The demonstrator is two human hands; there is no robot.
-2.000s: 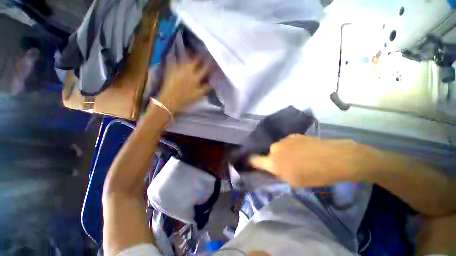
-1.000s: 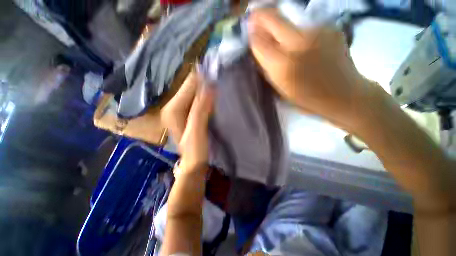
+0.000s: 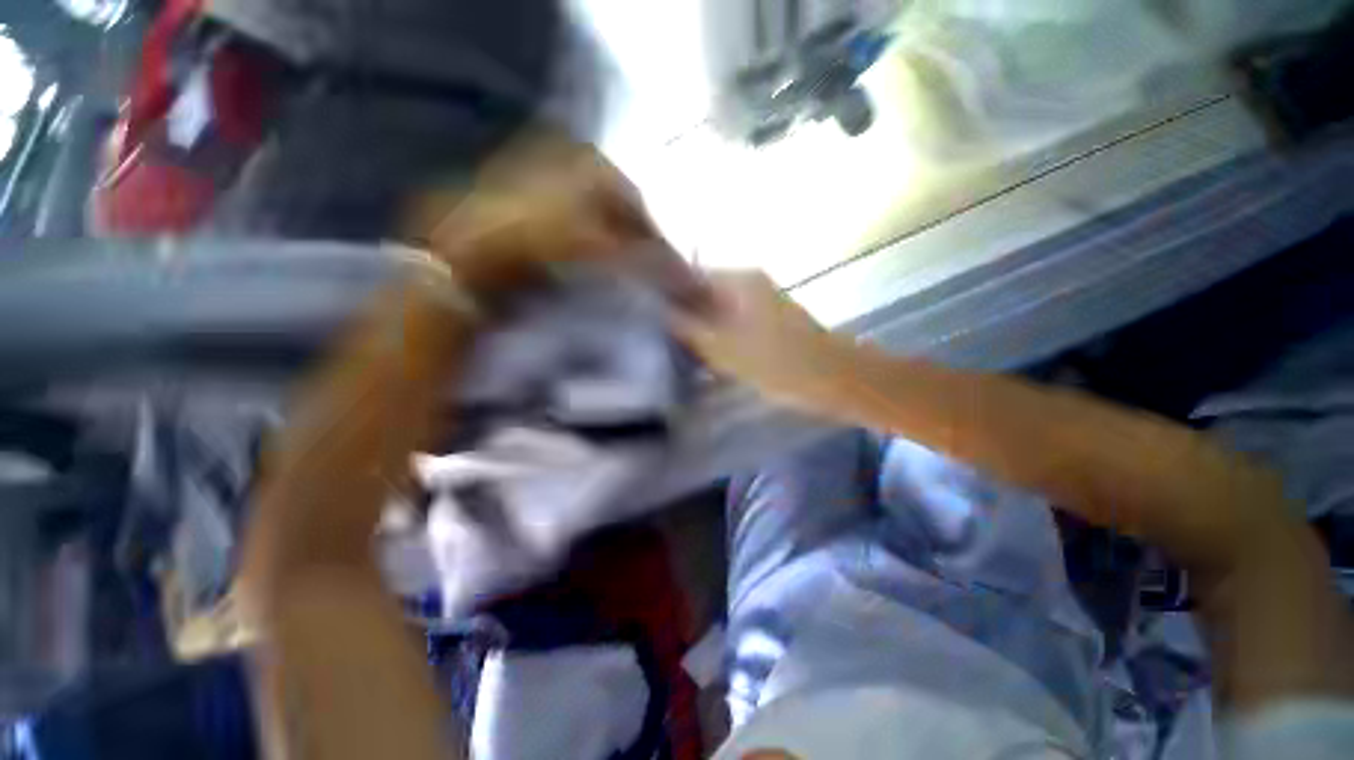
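A bunched garment piece (image 3: 594, 356), light grey with dark bands, hangs over the front edge of the machine table. My left hand (image 3: 542, 215) is on its upper part; it is blurred, and its fingers cannot be made out. My right hand (image 3: 743, 319) has its fingertips at the cloth's upper right, close to my left hand, and seems to pinch it. The cloth's lower end hangs loose below my hands. A dark grey cloth (image 3: 401, 104) lies behind my left hand. The needle area is lost in glare.
The sewing machine's metal parts (image 3: 809, 89) stand beyond my hands at the top. The grey table edge (image 3: 1025, 297) runs up to the right. A red bundle (image 3: 178, 134) is at the upper left. White cloth (image 3: 557, 698) lies below the table, beside my lap.
The view has swung to the right, with the machine parts now at top centre. My right hand has come down beside my left, and the garment piece is bunched near the table edge.
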